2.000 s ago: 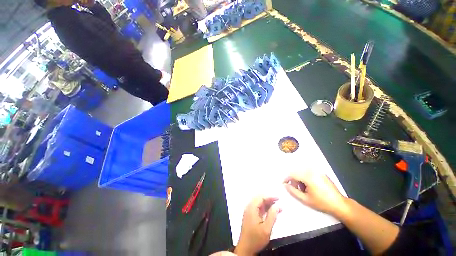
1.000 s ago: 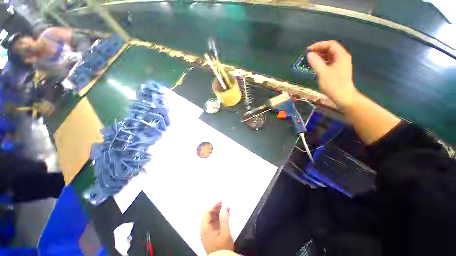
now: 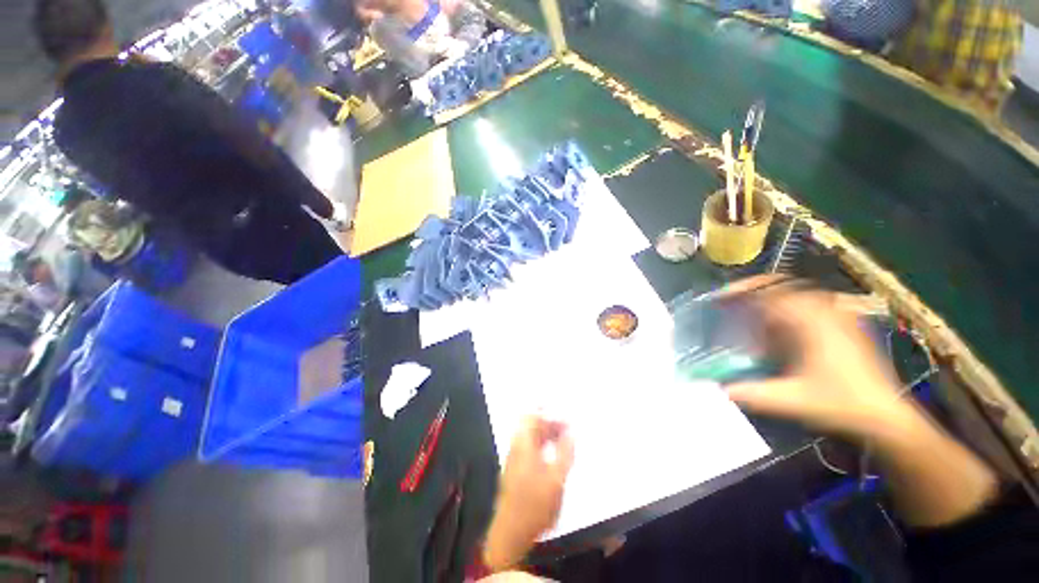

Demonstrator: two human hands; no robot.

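My right hand (image 3: 815,359) is blurred over the right edge of the white paper (image 3: 604,399). It holds a blurred blue-grey and green unit (image 3: 723,339), which looks like a housing with a circuit board. My left hand (image 3: 533,484) is low over the paper, fingers curled together; whether it holds something small cannot be told. A small round parts dish (image 3: 618,325) with copper-coloured bits lies on the paper between the hands and the pile of blue-grey plates (image 3: 490,245).
A brush pot (image 3: 736,231) stands right of a small clear jar (image 3: 677,244). Red-handled cutters (image 3: 425,448), darker pliers (image 3: 442,530) and a crumpled tissue (image 3: 403,388) lie left. A blue crate (image 3: 273,376) adjoins the bench; a person in dark clothes (image 3: 182,171) stands beyond. My right hand mostly hides the soldering gun.
My right hand has gone from the green surface at the far right back to the paper, now with the unit in it. The head view has turned left. My left hand stays low over the paper.
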